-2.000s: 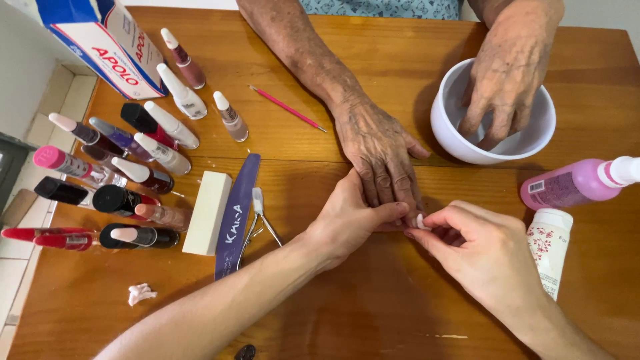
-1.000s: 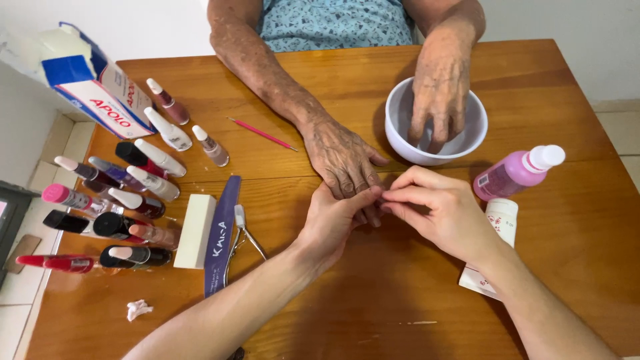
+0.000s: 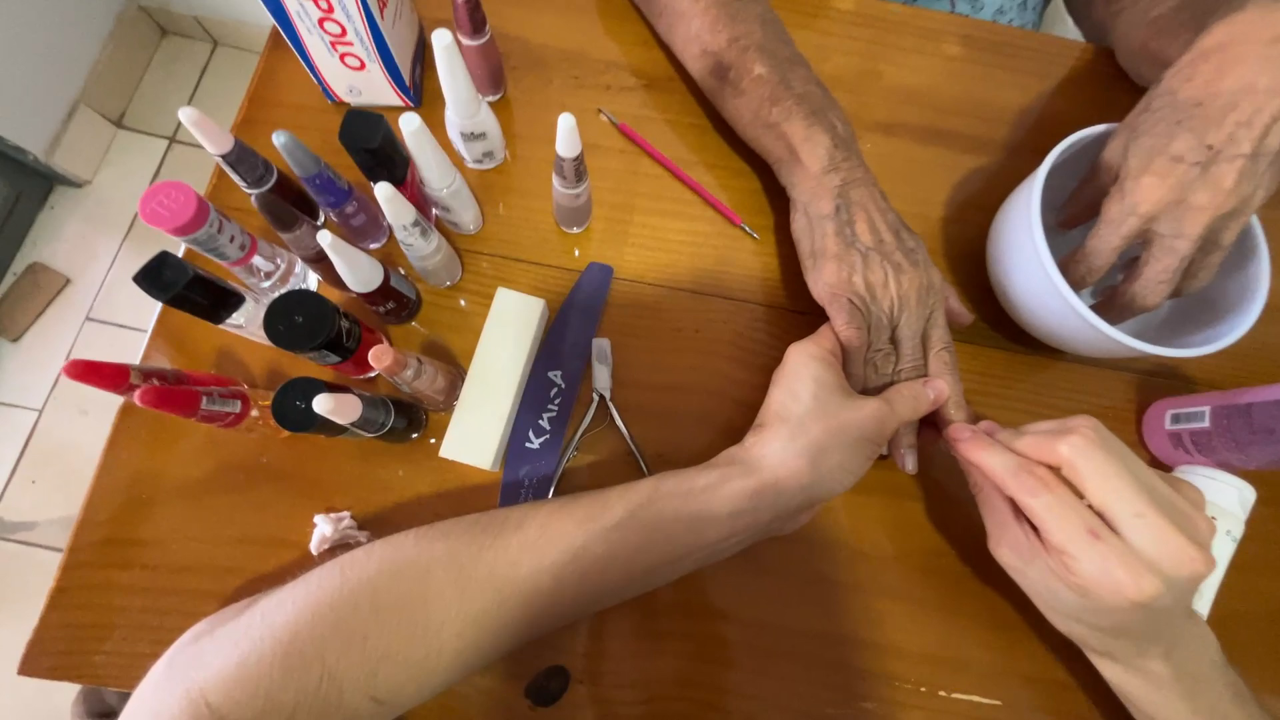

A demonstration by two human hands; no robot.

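My left hand [image 3: 830, 425] grips the fingers of another person's hand [image 3: 880, 290], which lies palm down on the wooden table. My right hand [image 3: 1090, 520] is at that hand's fingertips, thumb and forefinger pinched together; in the earliest frame a bit of white material shows there, but now my fingers hide whatever is between them. The person's other hand [image 3: 1170, 190] dips its fingers into a white bowl [image 3: 1020, 240]. Left of my left hand lie cuticle nippers [image 3: 601, 370], a purple nail file [image 3: 545, 430] and a white buffer block [image 3: 494, 380].
Several nail polish bottles [image 3: 388, 285] crowd the table's left side, near a cardboard box [image 3: 355, 50]. A pink cuticle tool [image 3: 680, 172] lies beyond the file. A crumpled white wad [image 3: 337, 532] is at lower left. A purple bottle [image 3: 1225, 428] and a white tube [image 3: 1222, 520] are at right.
The white material seen at my right fingertips two seconds ago no longer shows. My left hand still holds the person's fingers. The view has shifted.
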